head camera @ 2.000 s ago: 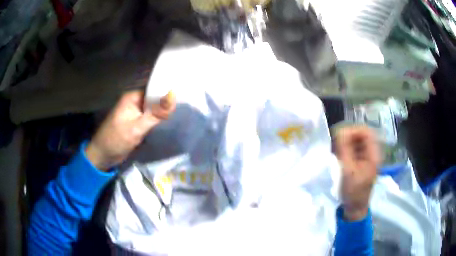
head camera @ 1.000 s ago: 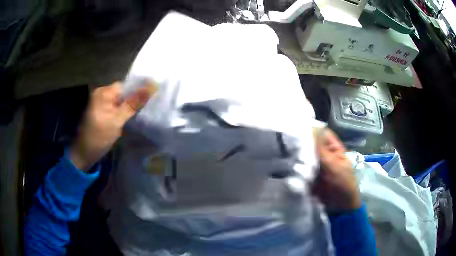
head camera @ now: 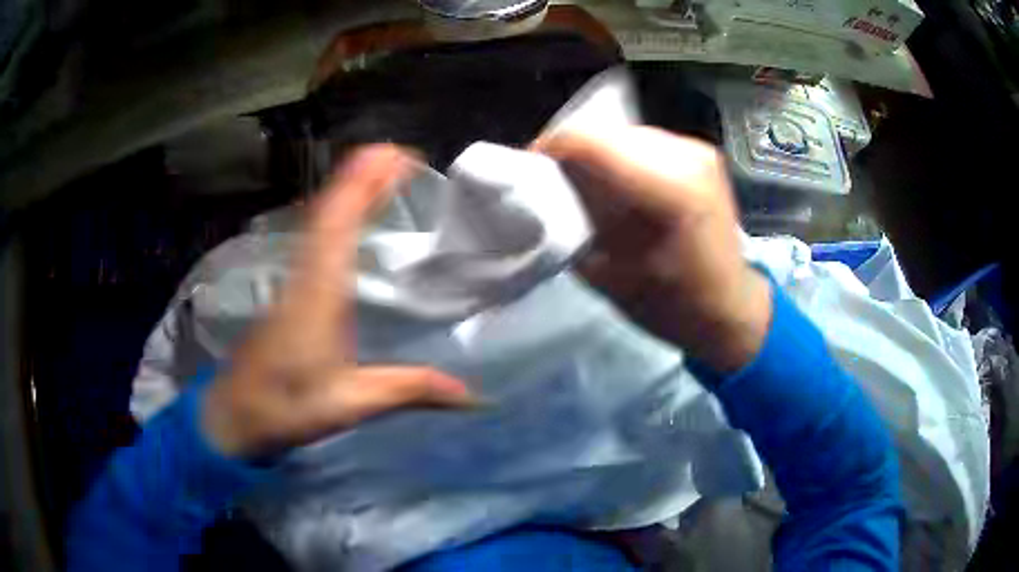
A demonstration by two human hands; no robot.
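The white garment (head camera: 536, 380) lies loosely across my lap, with a bunched part raised in the middle. My right hand (head camera: 659, 218) is closed on this bunched cloth, and a corner of it sticks up above the fingers. My left hand (head camera: 318, 324) is blurred, with thumb and fingers spread wide apart, over the left part of the garment. It does not grip the cloth. No print shows on the garment.
A pale rounded machine arm end (head camera: 483, 13) is at the top edge. The white box with red lettering (head camera: 832, 20) is at the upper right. Below it is a clear lidded container (head camera: 788, 140). White cloth (head camera: 883, 358) hangs by a blue bag edge (head camera: 846, 251) on the right.
The garment has come down off the machine area towards my lap, uncovering the arm end. My left hand has let go and opened. My right hand has moved inward and up with the cloth.
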